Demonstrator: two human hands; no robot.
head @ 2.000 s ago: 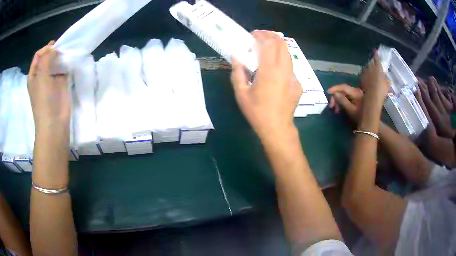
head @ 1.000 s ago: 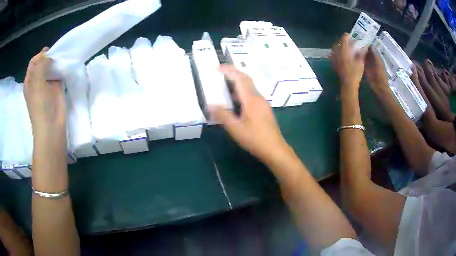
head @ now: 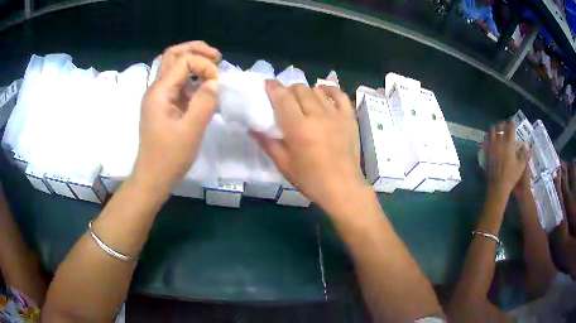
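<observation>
A white sleeved unit (head: 243,101) is held up between my two hands, above the row. My left hand (head: 174,107) is at its left end, fingers curled, bangle on the wrist; whether the fingers grip it is blurred. My right hand (head: 316,135) grips its right end. Below and around lie puffy white sleeves (head: 69,120) on cartons, whose square blue-edged ends (head: 223,195) show at the front. My hands hide part of the row.
Cartons without sleeves on top (head: 410,135) stand right of the row on the dark green worktop (head: 240,252). A neighbour's hands (head: 505,158) hold items by open cartons (head: 544,176) at far right. Another person's arm and floral cloth show at lower left.
My left hand has moved right and my right hand has left the carton beside the row; both now meet at the white unit. The view has shifted, and the raised long sleeve is lower.
</observation>
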